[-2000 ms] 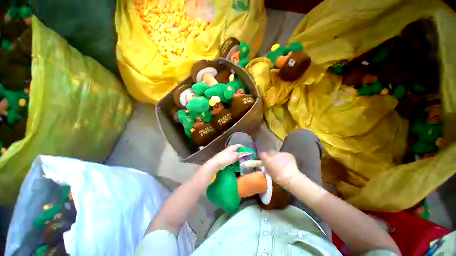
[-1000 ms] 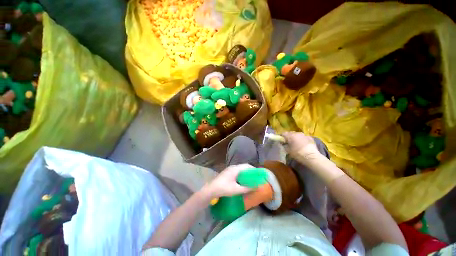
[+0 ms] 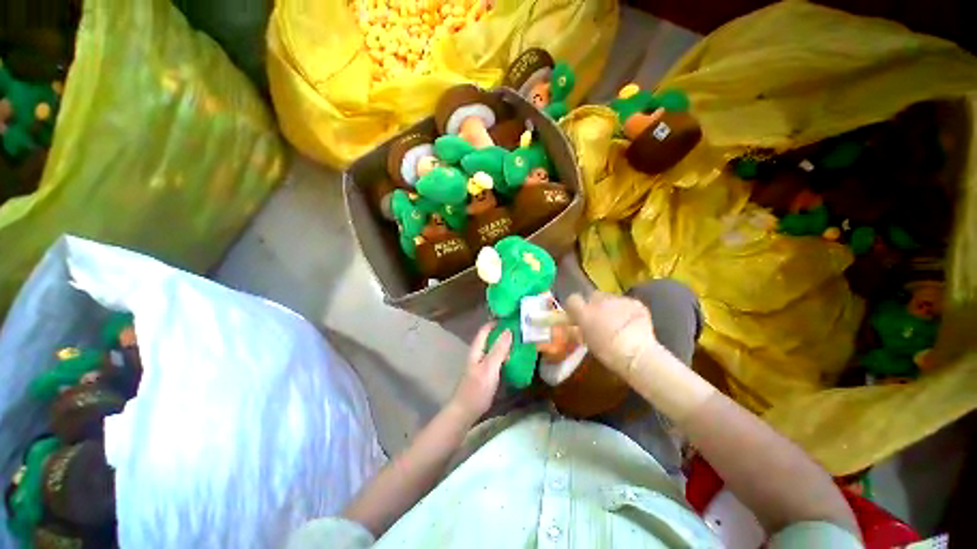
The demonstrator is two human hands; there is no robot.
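Note:
A potted-plant plush toy [image 3: 519, 273] is over my lap, green leaves and a pale knob toward the carton, orange stem and brown pot toward my body. My left hand [image 3: 483, 370] holds it by a lower green leaf on its left side. My right hand [image 3: 613, 330] is closed on the pale handle of a small hand tool [image 3: 537, 320]. The tool's light grey head lies against the toy where leaves meet stem. The toy's face is mostly hidden behind the tool and my right hand.
An open carton [image 3: 420, 303] with several plush toys stands ahead of my knees. A white sack [image 3: 230, 402] is at left, a yellow-green sack [image 3: 177, 139] upper left, a yellow sack of small pieces [image 3: 311, 102] at top, a large yellow sack [image 3: 707, 290] at right, and a red bag [image 3: 881, 523] low right.
The toy has turned so its leafy top points toward the carton. My left hand has shifted to a lower leaf. My right hand has brought the tool from beside the carton onto the toy.

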